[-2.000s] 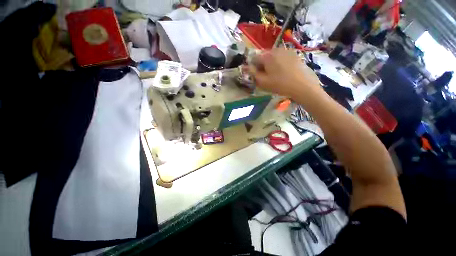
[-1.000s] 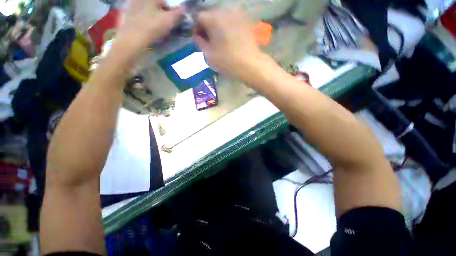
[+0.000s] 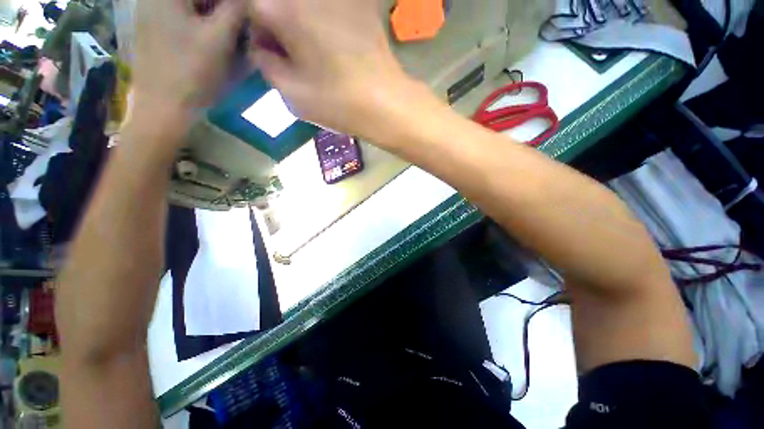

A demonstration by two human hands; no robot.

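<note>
My left hand [image 3: 188, 46] and my right hand [image 3: 314, 54] are close together over the sewing machine [image 3: 197, 167], near the top edge. Their fingers are curled inward, the left ones partly cut off. A small dark spot shows between them; whether they hold anything I cannot tell. The machine's green control panel [image 3: 226, 113] with a lit white screen is partly behind my hands. A white cut panel [image 3: 224, 272] lies on a dark panel [image 3: 180, 323], left of the needle area.
A phone [image 3: 338, 157] with a lit screen lies on the machine bed. Red-handled scissors [image 3: 519, 109] lie behind my right forearm. An orange knob [image 3: 417, 18] is on the machine. The table's green edge [image 3: 385, 251] runs diagonally. A tied fabric bundle [image 3: 670, 209] is at right, a blue crate [image 3: 268, 394] below.
My left hand has come into view and joined my right hand above the machine. The view has tilted and come closer, so both hands now sit at the top edge.
</note>
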